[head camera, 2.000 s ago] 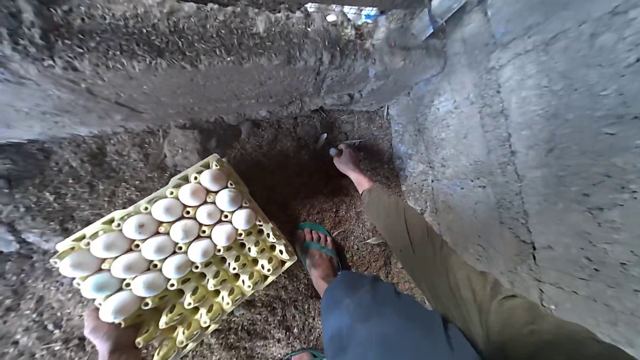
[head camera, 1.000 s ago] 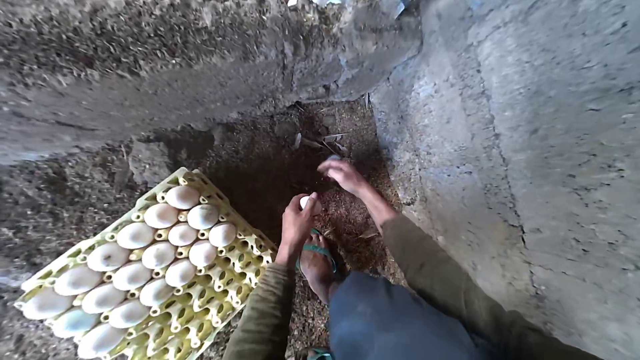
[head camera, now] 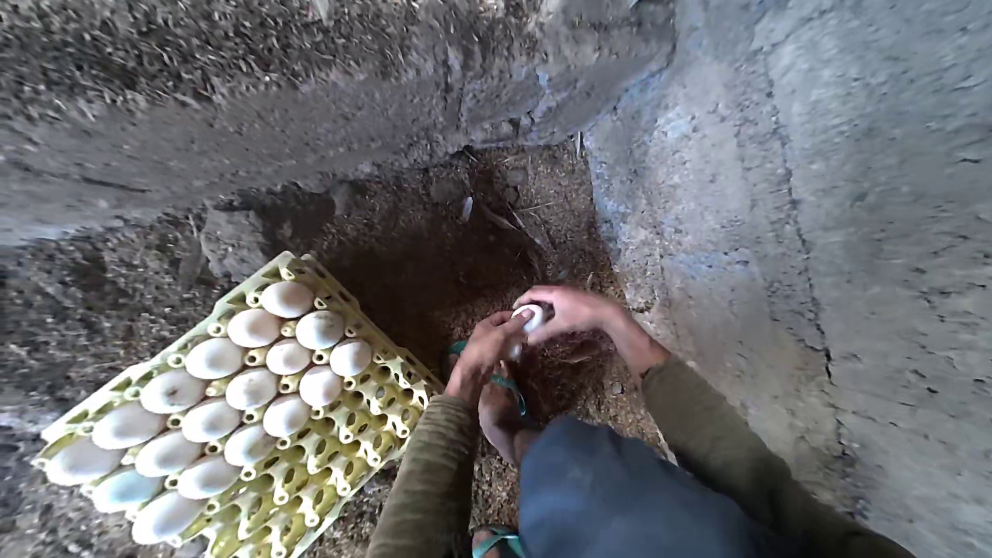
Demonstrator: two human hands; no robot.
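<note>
Both my hands meet over the ground near the middle of the view. My left hand (head camera: 488,349) holds a white egg (head camera: 529,316) with its thumb against the shell. From the right, my right hand (head camera: 577,314) has its fingers curved around the same egg. Something pale shows just below the egg, too unclear to name. To the left lies a yellowish plastic egg tray (head camera: 364,430), apart from my hands. Several white eggs (head camera: 252,389) fill its upper and left cups, one of them a bluish egg (head camera: 128,490); cups along its lower right side hold none.
A rough concrete wall (head camera: 876,194) rises at the right, and a low concrete ledge (head camera: 310,139) runs across the top. Feathers (head camera: 467,209) and straw lie on the litter-covered ground in the corner. A stone (head camera: 232,240) sits above the tray. My sandalled foot (head camera: 500,407) is below my hands.
Two seconds ago my left hand was at the tray and my right hand reached toward the corner. My left hand then appeared with an egg, and both hands have now come together around one.
</note>
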